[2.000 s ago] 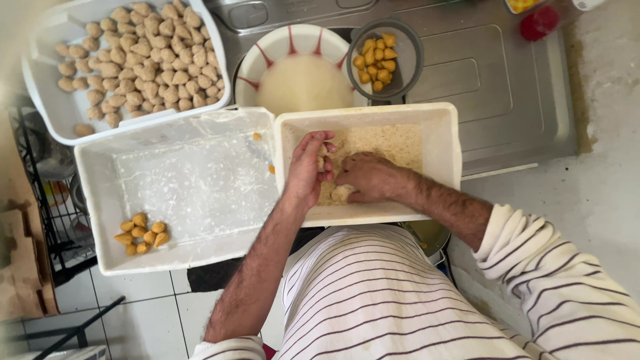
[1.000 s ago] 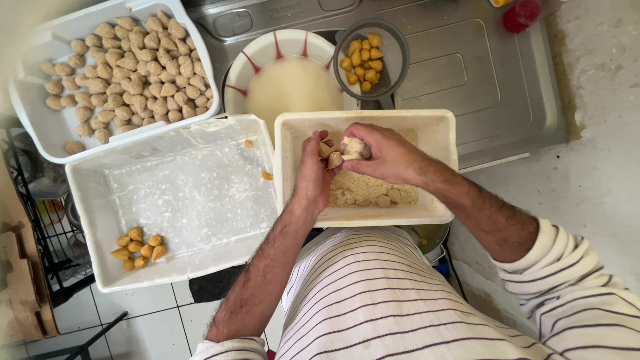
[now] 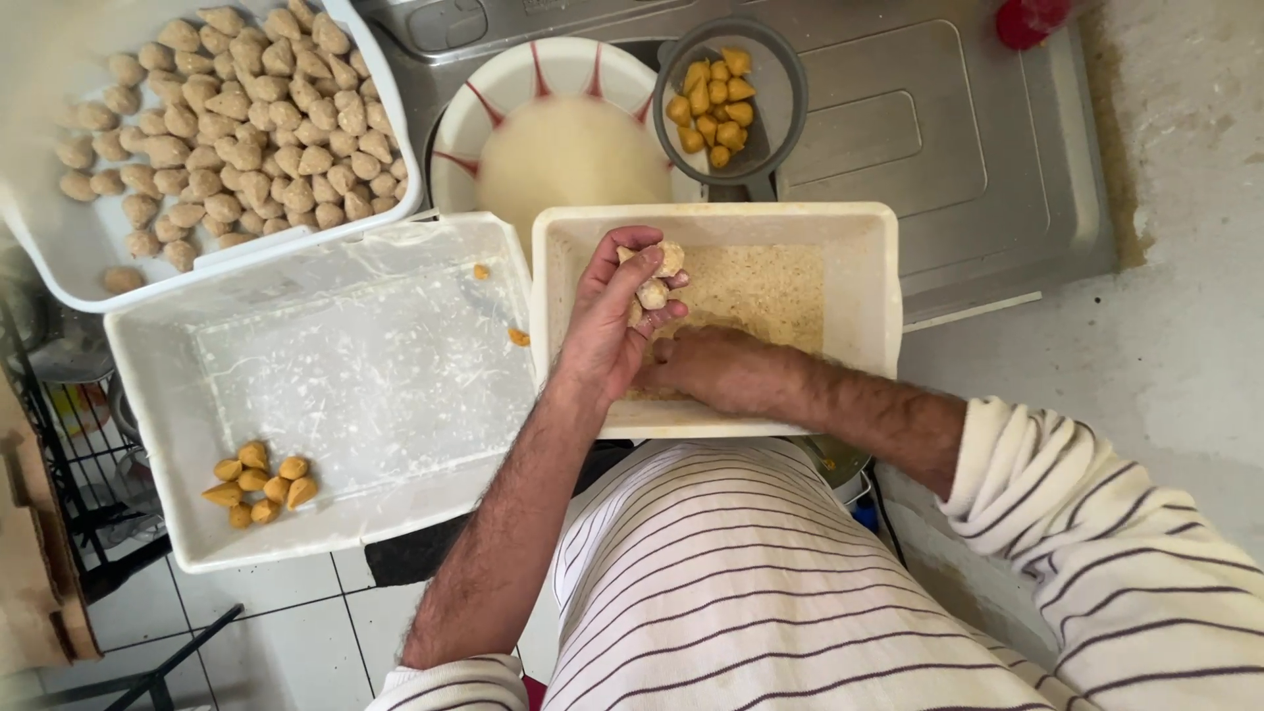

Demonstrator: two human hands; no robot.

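Observation:
My left hand (image 3: 617, 311) is held over the crumb tub, its fingers curled around several crumb-coated dough pieces (image 3: 654, 292). My right hand (image 3: 716, 370) reaches down into the breadcrumbs (image 3: 760, 296) in the white plastic tub (image 3: 877, 296); its fingertips are hidden, so what they hold cannot be told. Uncoated orange teardrop-shaped dough pieces (image 3: 254, 480) lie in the lower left corner of a second white tub (image 3: 346, 533). More orange pieces (image 3: 719, 104) sit in a grey strainer (image 3: 795, 94) beside a bowl of pale liquid (image 3: 573, 148).
A white tray (image 3: 410, 148) full of coated teardrop pieces (image 3: 267, 128) stands at the upper left. Behind the tubs is a stainless steel sink top (image 3: 987, 168). A black wire rack (image 3: 79, 444) borders the left side, and a red object (image 3: 1027, 20) is at the upper right.
My right hand has moved away from my left hand and down into the crumbs. A second ago both hands were together over the tub; my left hand still holds coated pieces.

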